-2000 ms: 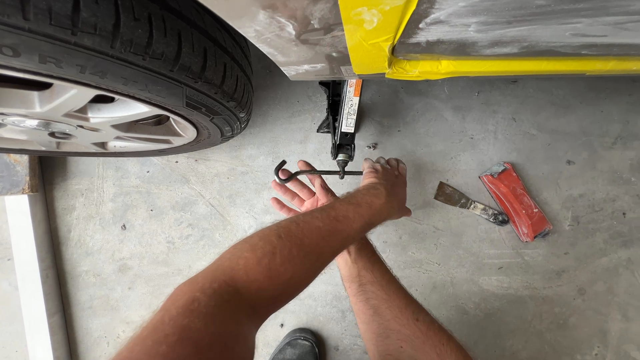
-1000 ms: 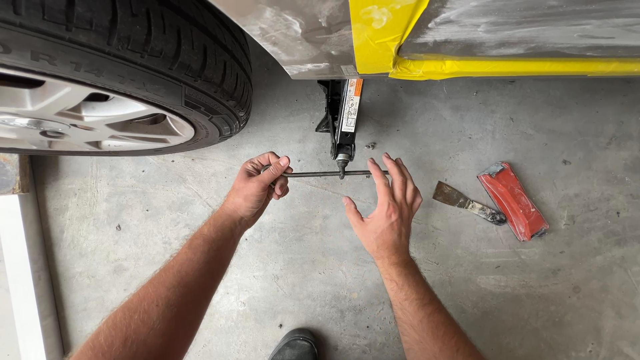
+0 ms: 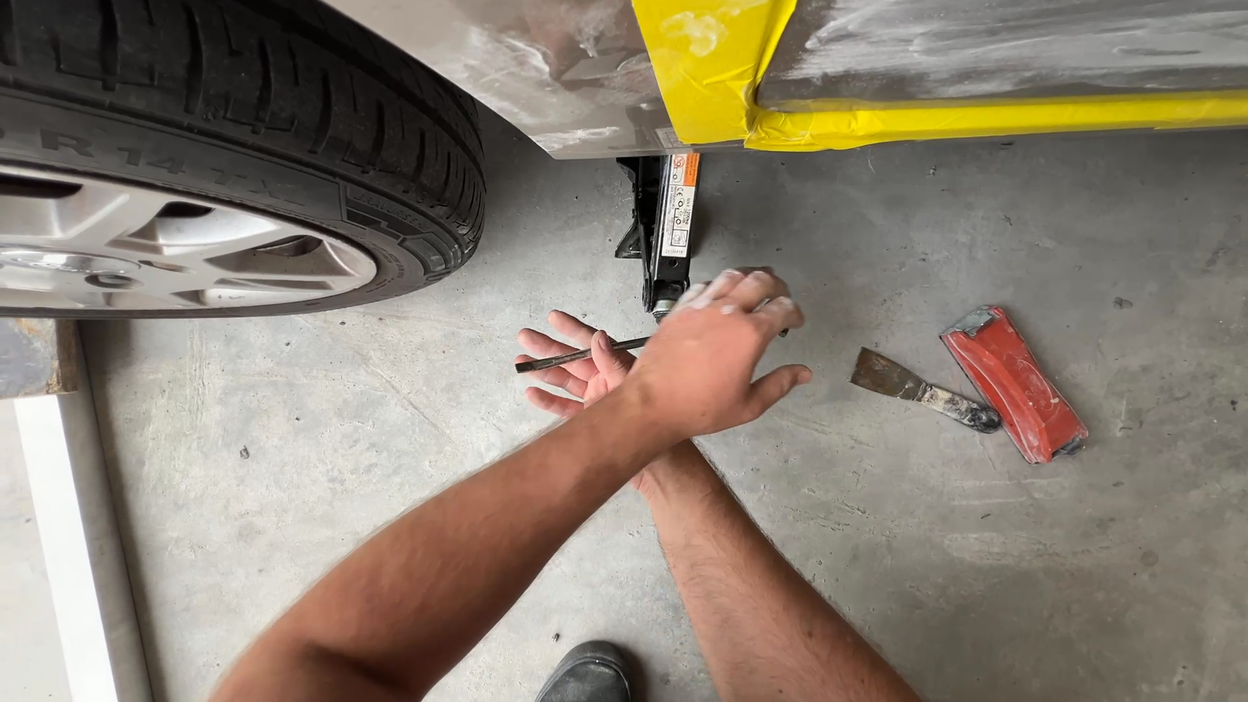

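Observation:
A black scissor jack (image 3: pixel 671 219) stands under the car's sill, with a thin dark metal crank rod (image 3: pixel 546 364) across its near end. My left hand (image 3: pixel 726 356) reaches over to the right, back up, its fingers bent over the rod's right part and its thumb held out. It hides most of that part, so its hold cannot be seen. Crossed beneath it, my right hand (image 3: pixel 575 369) lies palm up on the left side, fingers spread, with the rod across the fingers by the thumb. The rod's straight tip shows at the left.
A car wheel (image 3: pixel 244 195) is at the upper left. Above the jack is the car's body with yellow masking tape (image 3: pixel 877 122). On the concrete floor lie a scraper (image 3: pixel 907 385) and a red sanding block (image 3: pixel 1019 390). A shoe (image 3: pixel 588 675) is at the bottom.
My left hand has moved from the rod's left end across to its right, and my right hand to the left beneath it. The rod's hooked end was at the left two seconds ago; a straight tip is there now.

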